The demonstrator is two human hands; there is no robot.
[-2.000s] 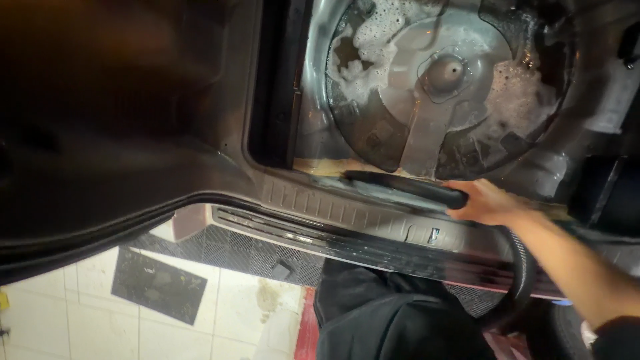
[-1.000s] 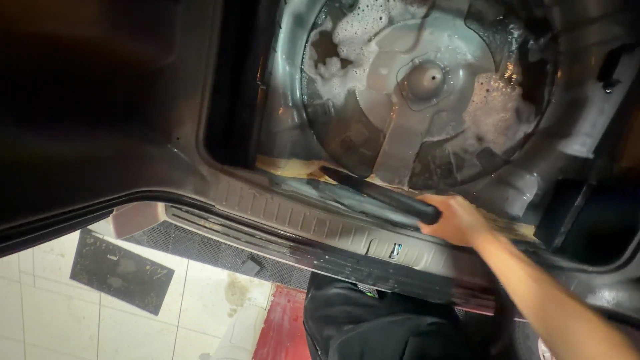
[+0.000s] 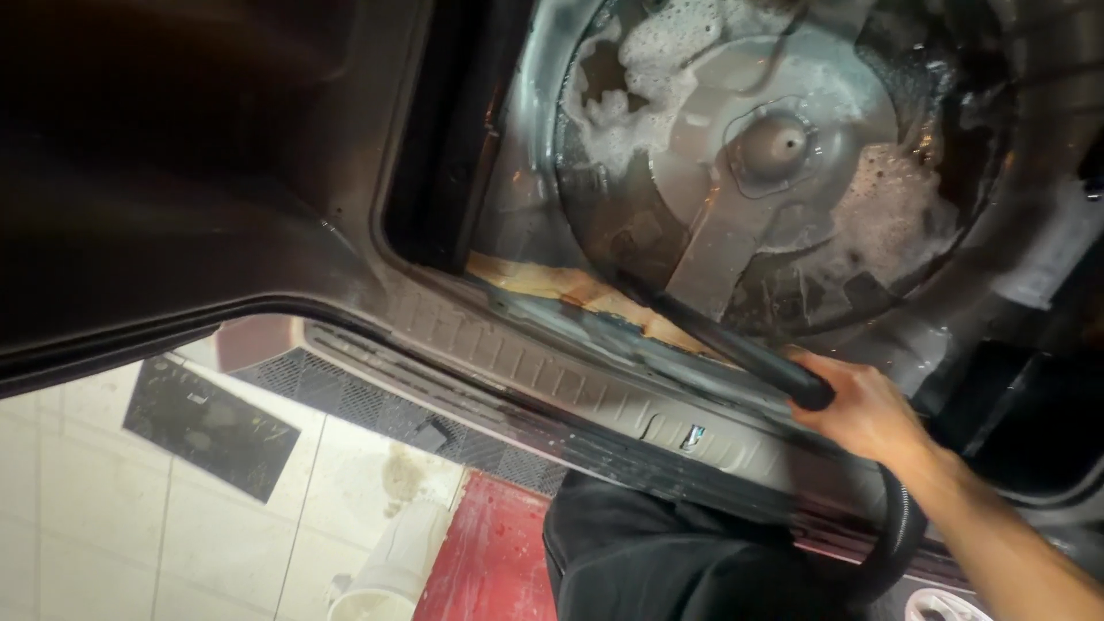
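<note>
My right hand (image 3: 858, 405) comes in from the lower right and grips a black vacuum wand (image 3: 733, 341) at its thick near end. The wand slants up and left, its far end at the lower rim of the round spare-wheel well (image 3: 707, 250) in a car's boot. A ribbed black hose (image 3: 901, 526) curves down below the hand. Murky water with white foam (image 3: 673, 39) and brownish foam (image 3: 888, 203) lies in the well around its raised metal centre (image 3: 776, 147). A yellowish strip (image 3: 552, 280) runs along the well's near side. My left hand is out of view.
The ribbed boot sill (image 3: 517, 354) with its metal latch (image 3: 693, 437) lies between my dark-clothed legs and the well. Dark trim rises at the left. Below are white floor tiles (image 3: 95, 483), a dark mat (image 3: 211, 427), a red surface (image 3: 492, 552) and a white bucket (image 3: 379, 569).
The wand's far end has moved from over the sill's inner edge to the rim of the wheel well, and it slants more steeply. My right hand still holds it.
</note>
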